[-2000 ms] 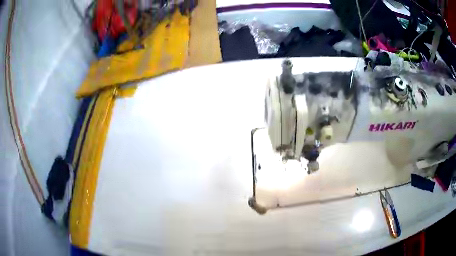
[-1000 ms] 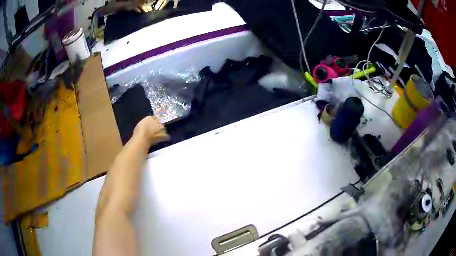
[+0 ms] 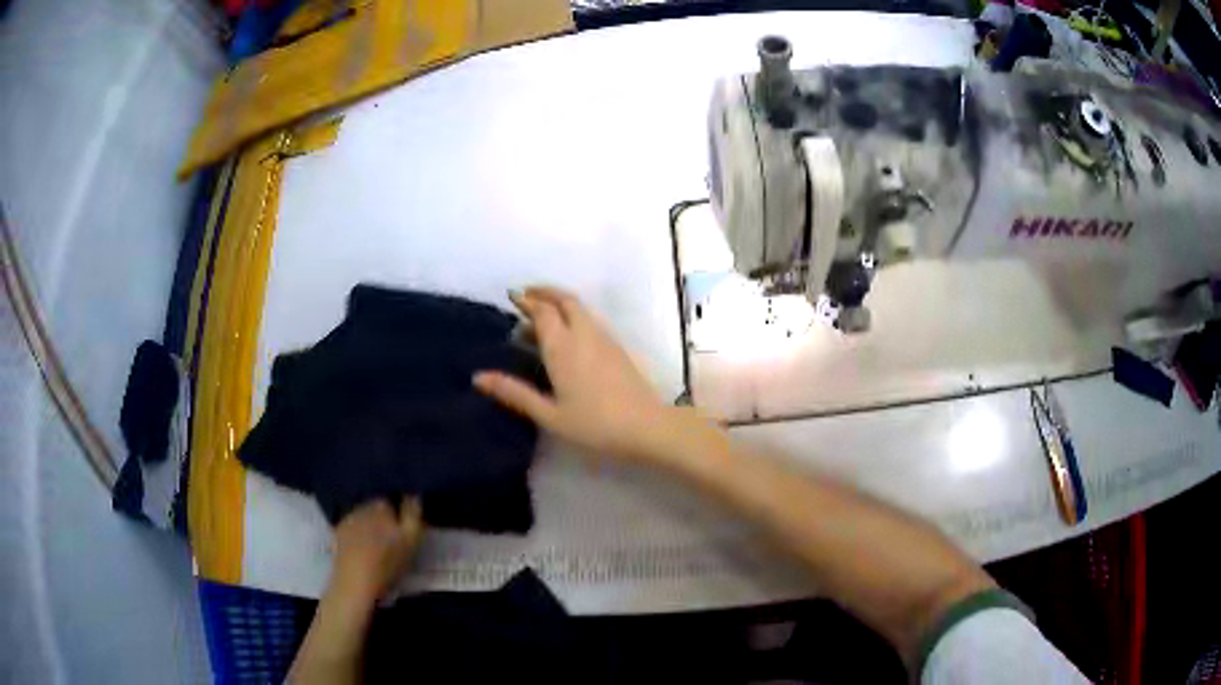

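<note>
A black cloth panel (image 3: 402, 402) lies bunched on the white table left of the sewing machine (image 3: 857, 187). My left hand (image 3: 378, 535) is at its near edge, with the fingertips closed on the cloth. My right hand (image 3: 576, 381) is at its right edge, thumb on top and fingers at the upper right corner; whether it pinches the cloth is not clear. More black cloth (image 3: 469, 629) lies at the front edge, near the lap. Nothing lies under the needle.
Thread snips (image 3: 1058, 455) lie on the table right of the needle. Small dark scraps (image 3: 1142, 377) lie at the machine's right end. Yellow-taped cardboard (image 3: 348, 67) stands at the back left. A blue basket (image 3: 255, 629) is below the table's left end.
The view has swung back from the rear of the table. Black cloth now lies on the table left of the machine. Both hands are at it; one second ago one hand reached behind the table.
</note>
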